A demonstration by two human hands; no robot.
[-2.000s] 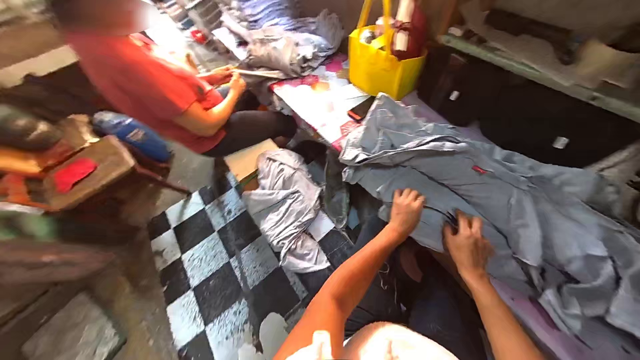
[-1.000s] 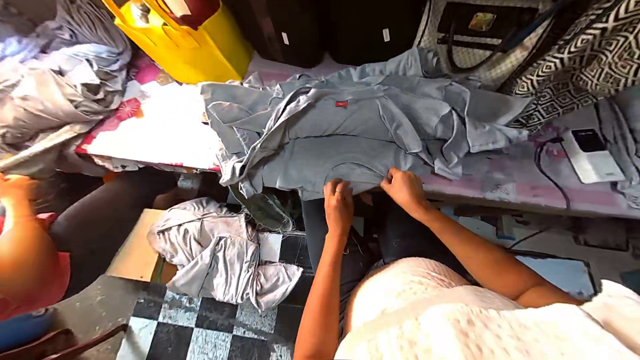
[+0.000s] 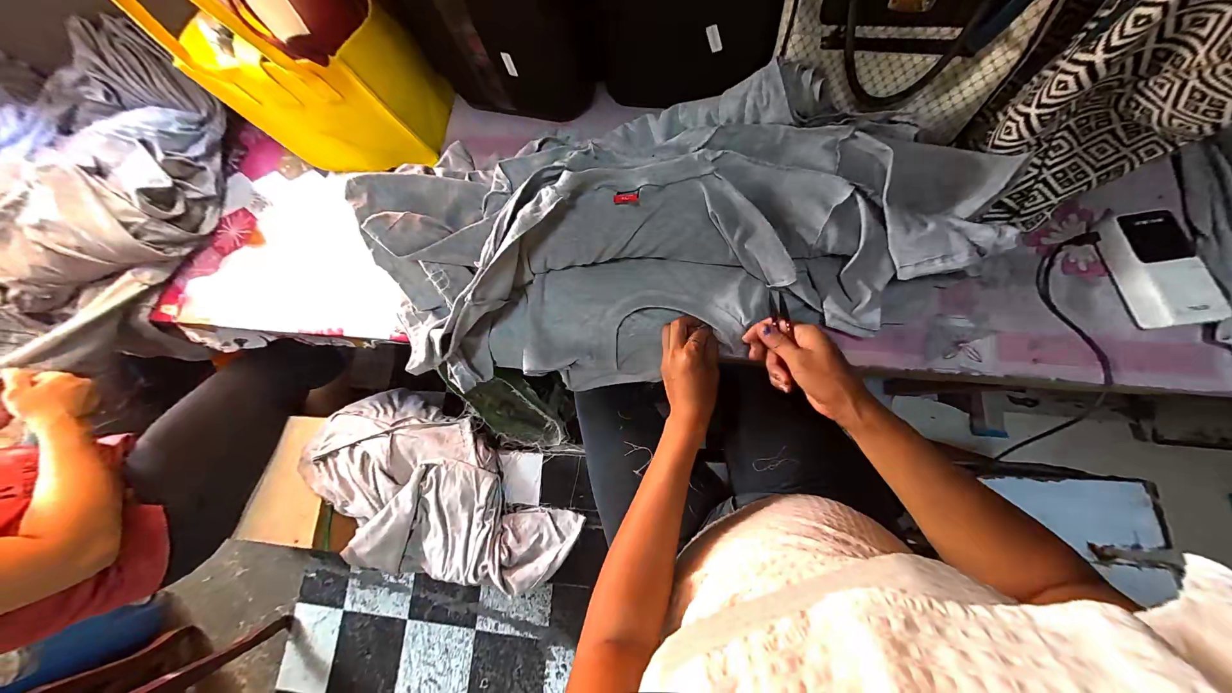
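A gray garment (image 3: 587, 226) with a small red label (image 3: 627, 198) lies spread over the bench in front of me, with more gray cloth under and behind it. My left hand (image 3: 690, 361) grips the garment's near edge, beside a curved seam. Just to the right, my right hand (image 3: 797, 361) holds a small dark pointed tool (image 3: 778, 306), perhaps thread snips, its tips pointing away from me over the cloth. Loose threads hang from the garment's left edge.
A yellow bag (image 3: 385, 106) stands behind at left, near a heap of gray cloth (image 3: 106, 183). Crumpled light cloth (image 3: 423, 491) lies below the bench (image 3: 972, 337). At right sits a white device (image 3: 1163, 274) with a cable. A co-worker's arm (image 3: 58, 520) shows at far left.
The view has swung right and down since the first frame. My right hand has come off the garment's edge and now shows a pointed tool; my left hand stays at the cloth.
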